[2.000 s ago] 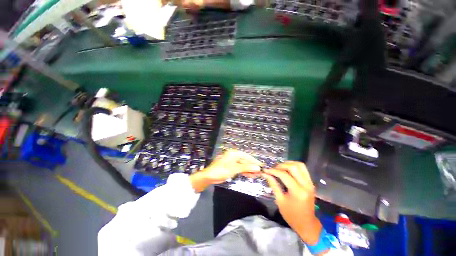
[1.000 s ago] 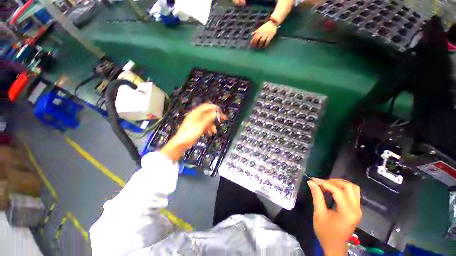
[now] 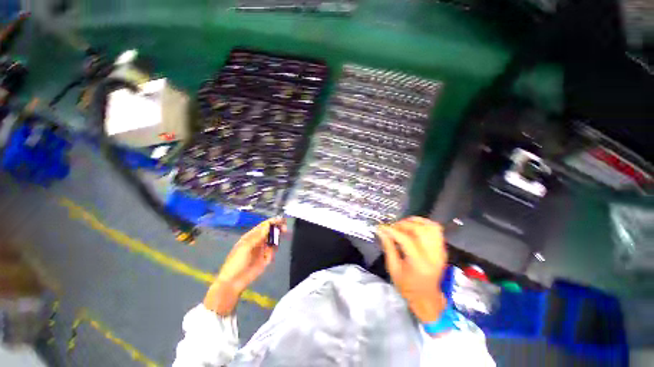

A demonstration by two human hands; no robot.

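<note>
My left hand [image 3: 247, 261] is left of centre, in front of the trays' near edge, with a small dark module [image 3: 273, 234] with a light face between its fingertips. My right hand [image 3: 416, 259] is at the near right corner of the clear blister tray [image 3: 333, 213], thumb and finger pinched together; blur hides whether a tiny part is between them. The clear tray has many small filled pockets. The black blister tray [image 3: 247, 129] lies left of it, with dark parts in its larger pockets.
A black machine [image 3: 495, 208] with a white-silver fixture [image 3: 527, 172] stands right of the trays. A cream box [image 3: 147, 115] and a black hose [image 3: 136, 188] are at left. A clear bag [image 3: 634, 233] lies at far right. Blue bins [image 3: 588, 315] sit below the bench edge.
My left hand has moved from over the black tray back toward me, now with a module in its fingers. My right hand has moved left to the clear tray's corner. The view has shifted.
</note>
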